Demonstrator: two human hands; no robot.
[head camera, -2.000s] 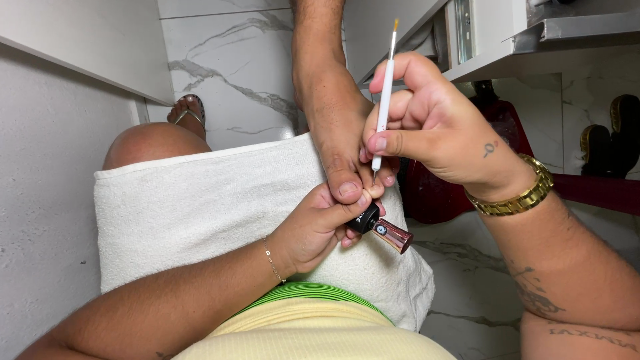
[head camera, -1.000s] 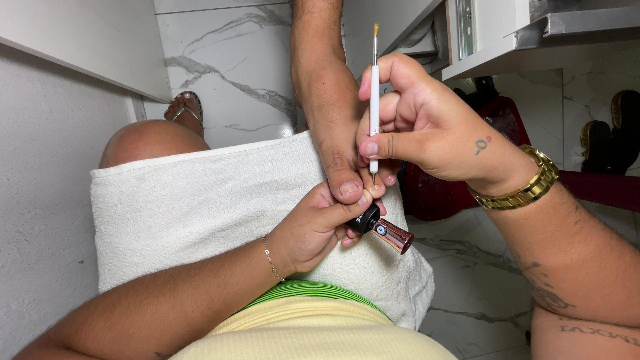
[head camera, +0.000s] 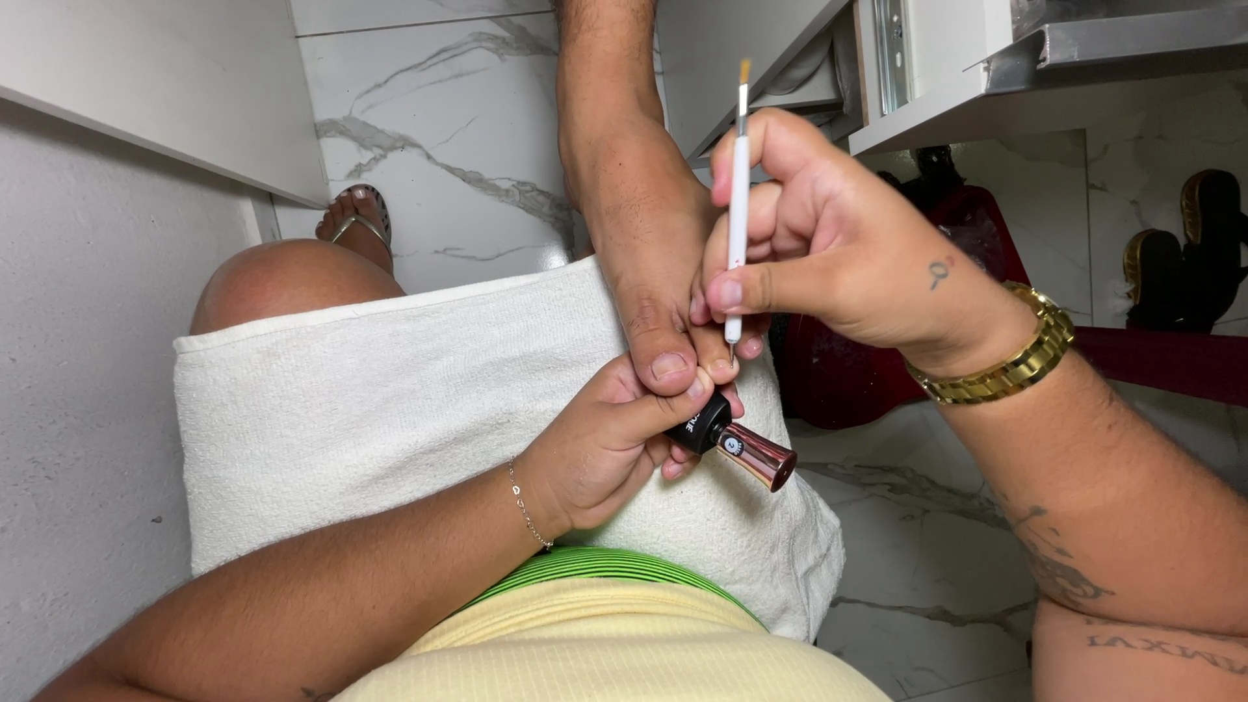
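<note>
Another person's bare foot (head camera: 648, 224) rests at the edge of the white towel (head camera: 409, 409) over my lap. My left hand (head camera: 609, 434) grips a black nail polish bottle (head camera: 694, 425) with a metallic copper cap (head camera: 756, 456), its thumb against the toes beside the big toe. My right hand (head camera: 790, 234) holds a white double-ended nail tool (head camera: 738, 200) nearly upright, brush end up. The tool's thin metal lower tip is at the nail of the toe next to the big toe; whether it touches is too small to tell.
White cabinet panels (head camera: 166, 88) stand at the left, and an open drawer unit (head camera: 936, 107) is at the upper right. A dark red seat or base (head camera: 848, 375) lies below it. Black and gold footwear (head camera: 1185, 253) is at the far right. Marble-patterned tiles (head camera: 439, 127) cover the floor.
The tool in my right hand has gone from leaning right to nearly upright since the oldest frame, its lower tip staying by the same toe. My left hand and the bottle look unmoved.
</note>
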